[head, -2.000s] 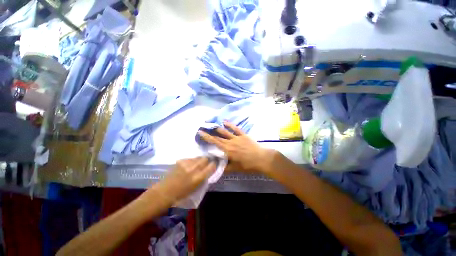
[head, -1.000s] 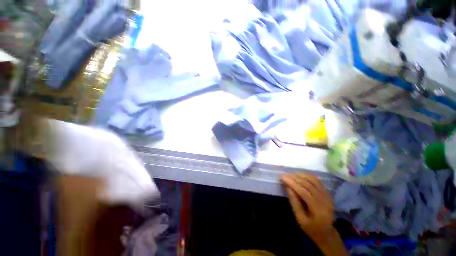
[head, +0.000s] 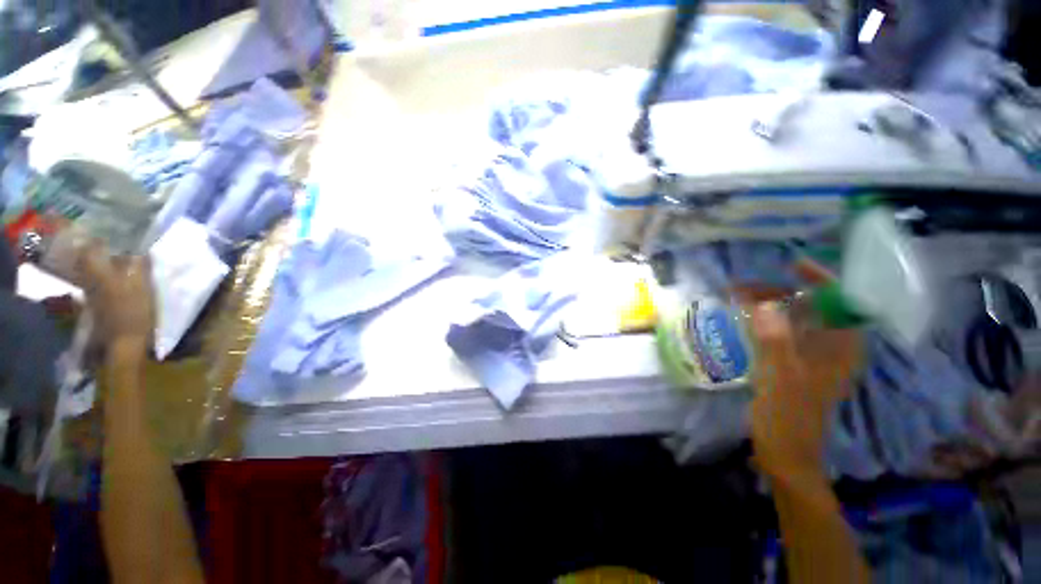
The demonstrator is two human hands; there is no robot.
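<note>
A small blue folded piece lies on the white machine table, its tip near the front edge. A gathered light blue piece lies behind it, left of the sewing machine head. Narrow blue strips are stacked at left. My right hand is blurred and closed around the middle of the spray bottle; its white trigger head points right. My left hand is at far left, beside a white cloth; blur hides whether its fingers hold anything.
Tied blue bundles lie on the brown plastic-covered surface at left. A yellow patch is left of the bottle. Black scissor handles show at far right. Blue pieces hang at lower right.
The view has turned. My left hand has carried the white cloth from the table to the far left. My right hand has moved from the table edge onto the spray bottle.
</note>
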